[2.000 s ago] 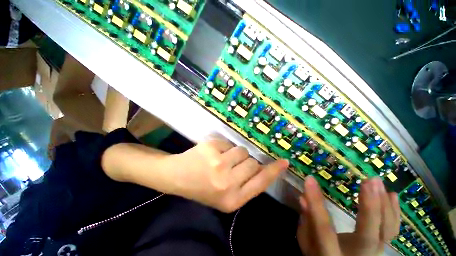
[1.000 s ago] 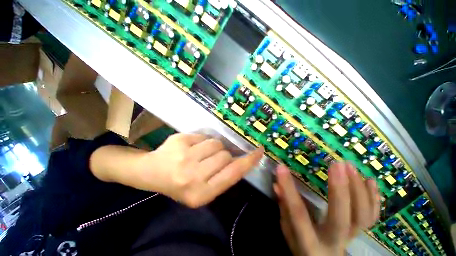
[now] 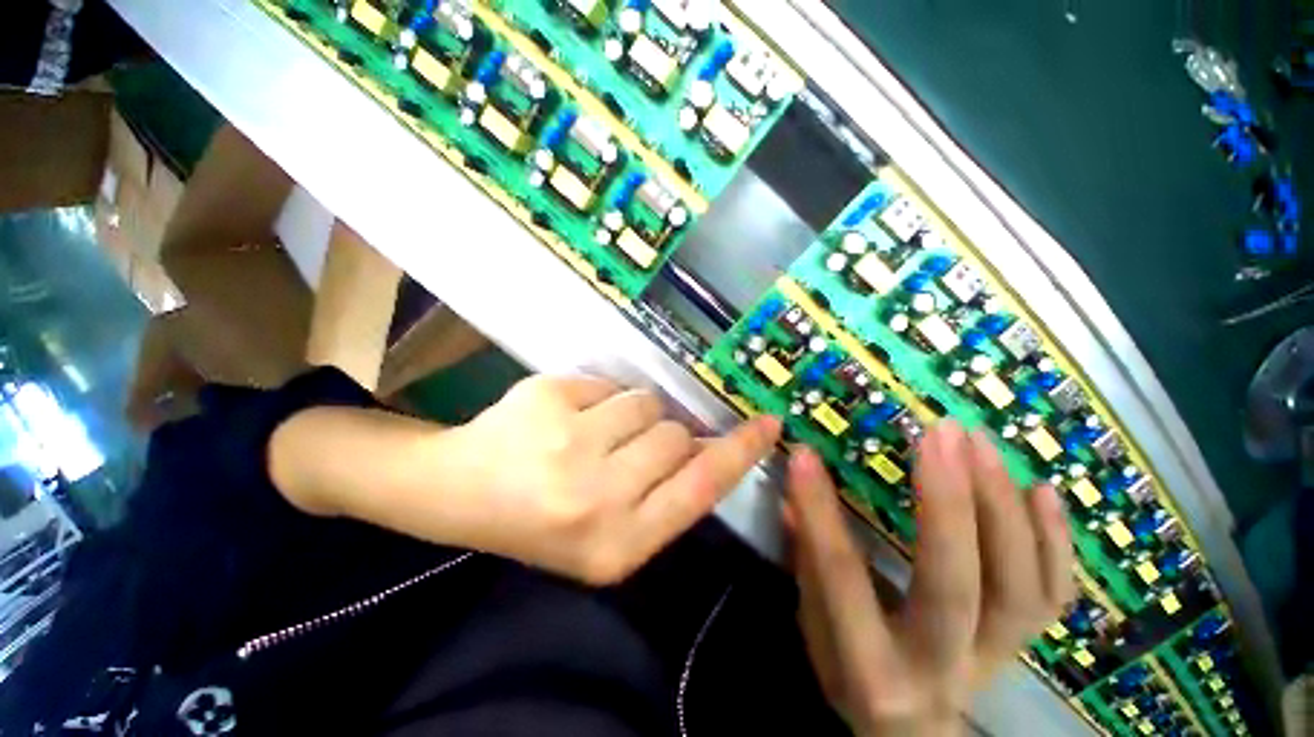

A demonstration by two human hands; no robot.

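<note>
A green circuit board panel (image 3: 865,346) with yellow edges lies on the conveyor, carrying rows of small boards with yellow blocks, blue parts and round capacitors. My left hand (image 3: 577,475) is at its near edge, index finger extended with the tip at the edge, other fingers curled; its palm is hidden and no held thing shows. My right hand (image 3: 937,576) is over the near row farther right, fingers apart and slightly blurred, covering some boards. It shows no held thing. I cannot tell if its fingertips touch parts.
Another panel (image 3: 577,144) lies up-left beyond a gap, and a further panel (image 3: 1203,662) lies lower right. Silvery rails (image 3: 994,216) flank the panels. Loose blue parts (image 3: 1236,137) and a round metal object (image 3: 1283,396) are on the dark green bench. Brown cardboard boxes (image 3: 216,245) stand left.
The panels and the gap between them have shifted toward the lower right in view. Both hands moved somewhat left from the first frame and stay near the panel's near edge.
</note>
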